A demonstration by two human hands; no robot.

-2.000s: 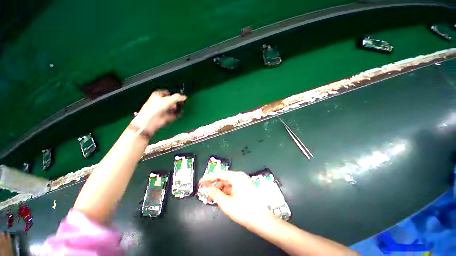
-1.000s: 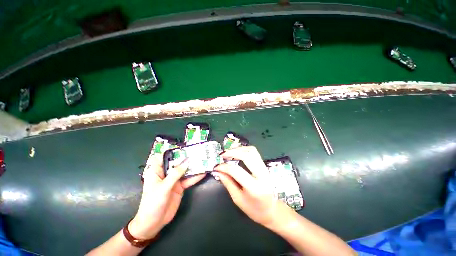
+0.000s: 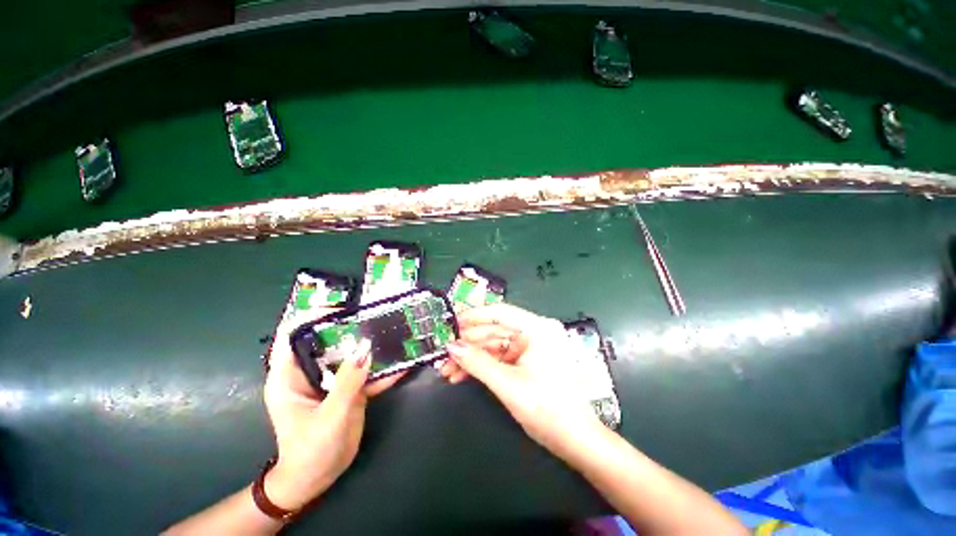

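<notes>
My left hand [image 3: 320, 419] holds a phone unit [image 3: 386, 340] nearly level above the bench, thumb on its left part. The unit has a black rounded frame, green board areas with silver patches and a dark rectangle in the middle. My right hand [image 3: 524, 366] is at the unit's right end, thumb and fingertips close together; whether a small part is between them cannot be seen. Waiting units lie behind: one at the left [image 3: 319, 290], one in the middle [image 3: 391, 267], one at the right [image 3: 475, 288]. Another unit [image 3: 603, 393] is partly hidden by my right hand.
Tweezers [image 3: 660, 264] lie on the dark green bench at the right. A worn whitish edge strip [image 3: 419, 206] separates the bench from the green belt, which carries spaced phone units, one of them at the left [image 3: 254, 134]. A person's blue sleeve [image 3: 931, 419] is at the lower right.
My left hand has come back from the belt and holds a unit. Since one second ago, the unit has tilted slightly and its dark middle shows. The belt units appear shifted left.
</notes>
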